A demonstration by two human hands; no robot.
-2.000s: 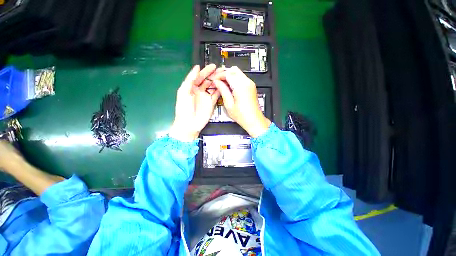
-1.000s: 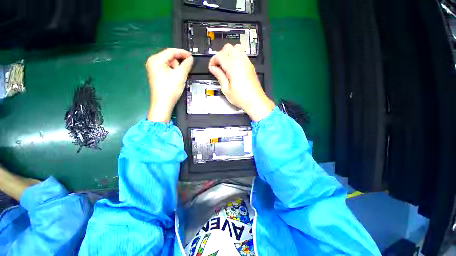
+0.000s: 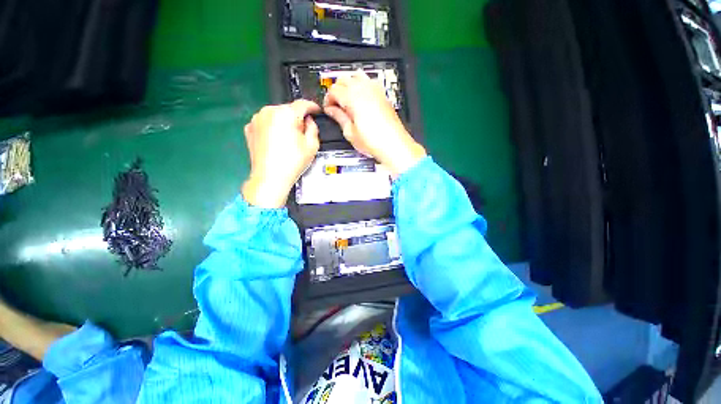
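A black foam tray [image 3: 348, 213] runs away from me with several phone frames in its slots. My left hand [image 3: 282, 142] and my right hand [image 3: 365, 114] meet at the near left edge of the second phone frame from the top [image 3: 304, 79]. The fingertips of both hands are bent together and nearly touch. Any small part between them is too small or hidden to tell. My right hand covers part of that frame. An orange flex tab [image 3: 326, 82] shows inside it. Nearer me lie two more frames, one silver-white [image 3: 348, 188] and one grey [image 3: 368, 251].
A pile of small black parts [image 3: 136, 223] lies on the green surface at left, and a clear bag of pale parts [image 3: 15, 163] at the far left. Tall black foam stacks stand at upper left [image 3: 75, 55] and right [image 3: 553, 158]. A neighbour's arm [image 3: 35, 331] shows at lower left.
The hands, close together over the third frame at first, parted and moved to the second frame's near edge, where the fingertips have now come together. The view has shifted.
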